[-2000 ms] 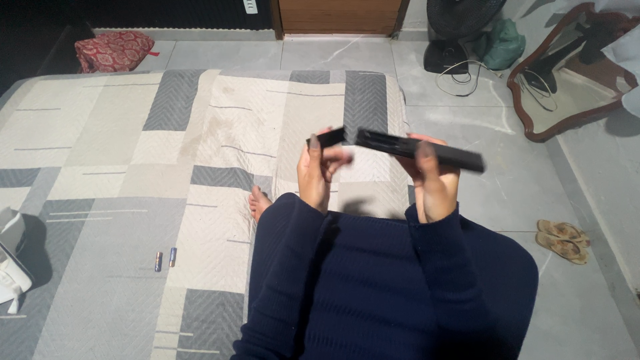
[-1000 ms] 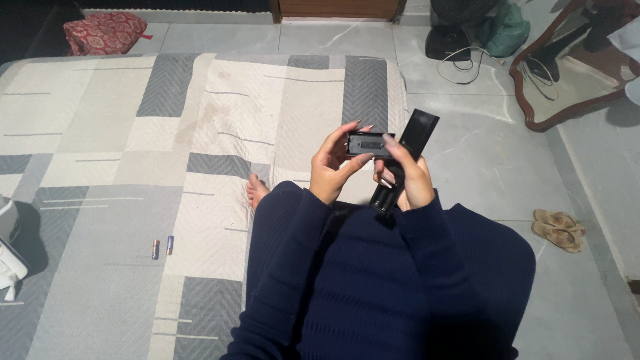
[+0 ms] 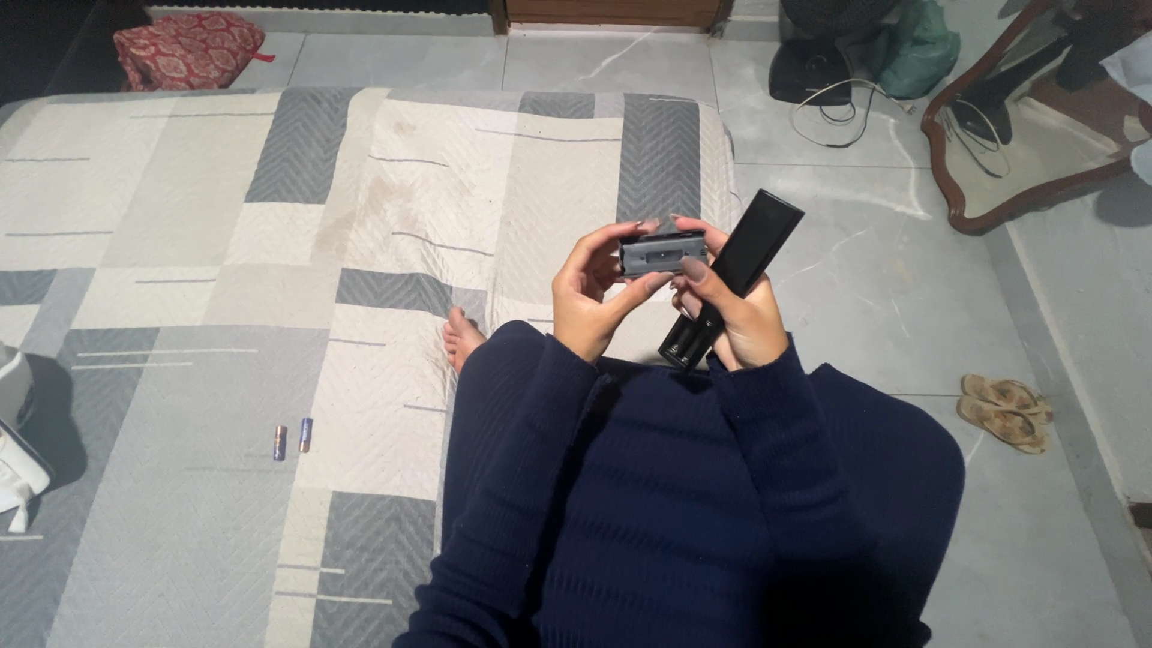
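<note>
My left hand (image 3: 589, 292) grips the left end of a small dark battery cover (image 3: 663, 255), its inner side facing up. The fingertips and thumb of my right hand (image 3: 742, 310) touch the cover's right end. That same hand holds a black remote control (image 3: 760, 236) slanting across the palm, with its battery compartment (image 3: 688, 340) exposed at the lower end. Two AA-type batteries lie side by side on the bed, a left one (image 3: 280, 443) and a right one (image 3: 306, 435), apart from both hands.
I sit at the edge of a bed with a patterned quilt (image 3: 432, 198). A white object (image 3: 20, 468) lies at far left, a red patterned bag (image 3: 189, 49) beyond the bed. Right, on the floor, are sandals (image 3: 1003, 412), a cable (image 3: 832, 142) and a wood-framed mirror (image 3: 958, 216).
Two seconds ago my hands were apart, the cover in the left and the remote in the right. They have come together at the cover, and the remote has turned from nearly level to a steep slant.
</note>
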